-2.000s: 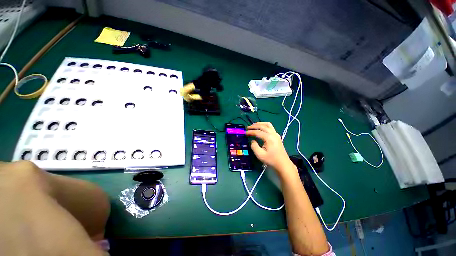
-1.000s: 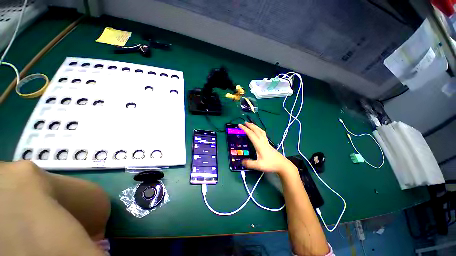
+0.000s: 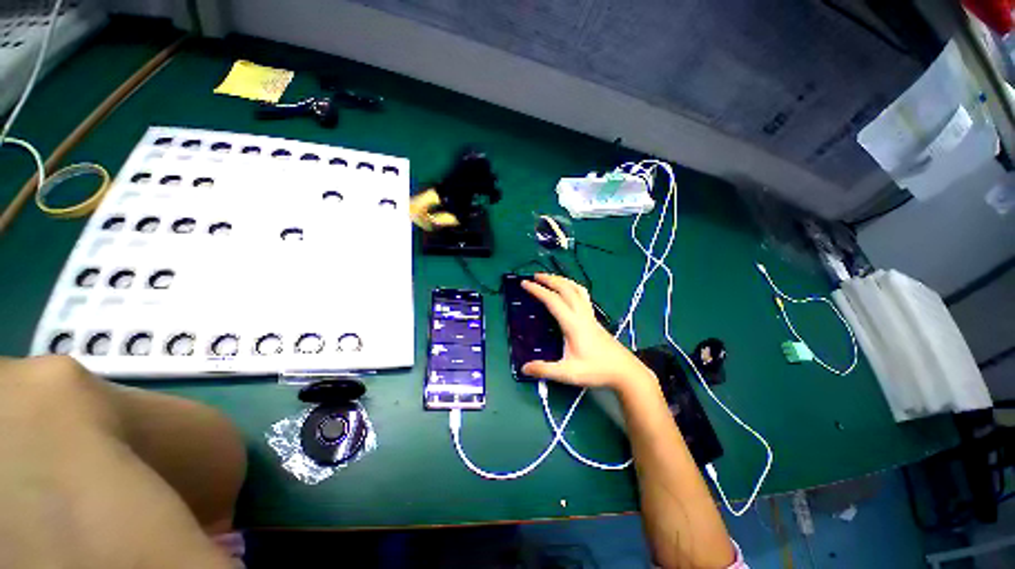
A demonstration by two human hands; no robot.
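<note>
My right hand (image 3: 579, 339) lies over the right side of a test phone (image 3: 532, 327) with a dark screen. Its fingertips are at the upper part and its thumb at the lower edge, spread apart with nothing held. A second test phone (image 3: 455, 350) lies to the left with a lit list screen. My left hand (image 3: 106, 472) is large and very close to the camera at the lower left; its fingertips and anything in them cannot be made out. A round black charging case (image 3: 333, 431) lies open on crinkled clear plastic (image 3: 292, 445).
A white tray (image 3: 250, 267) with round pockets lies left. Behind the phones are a black stand with a yellow part (image 3: 456, 211) and a power strip (image 3: 604, 195). White cables (image 3: 666, 267) loop right. A third phone (image 3: 692, 417) lies beside my right forearm.
The right test phone's screen has gone from purple and coloured tiles to dark. My right hand has shifted slightly left over it. The stand's yellow part swung right, then back left.
</note>
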